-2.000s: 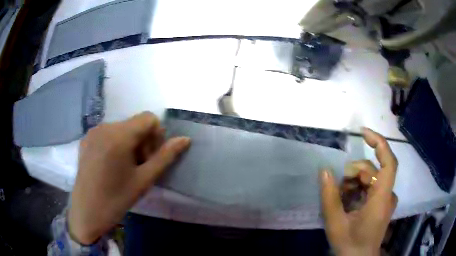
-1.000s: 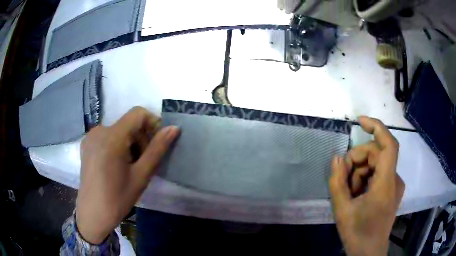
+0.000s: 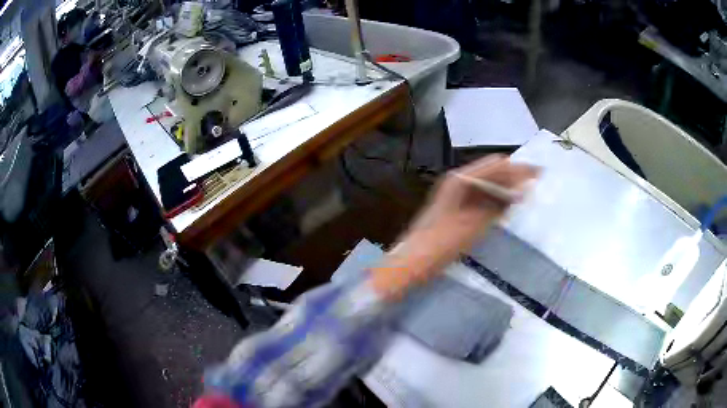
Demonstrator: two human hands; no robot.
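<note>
My left hand (image 3: 482,191) is blurred and reaches over the far left part of the white sewing table (image 3: 594,211). A pale thin streak shows at its fingers; I cannot tell whether it is a held thing. Grey pieces with a dark patterned edge strip (image 3: 610,315) lie in a chain on the table, right of and below the hand. A stack of plain grey pieces (image 3: 458,319) lies beside my forearm, partly hidden by the sleeve. A dark patterned corner (image 3: 552,399) shows at the bottom edge. My right hand is out of the picture.
Another sewing machine (image 3: 209,84) stands on a wood-edged table (image 3: 299,127) at upper left. A white bin (image 3: 434,60) is behind it. A pale tub (image 3: 638,139) borders my table. Part of my machine head (image 3: 701,323) is at the right edge.
The view has swung left and up. My left hand has left the grey piece with the patterned strip and stretched out to the table's far left part. My right hand has gone out of view.
</note>
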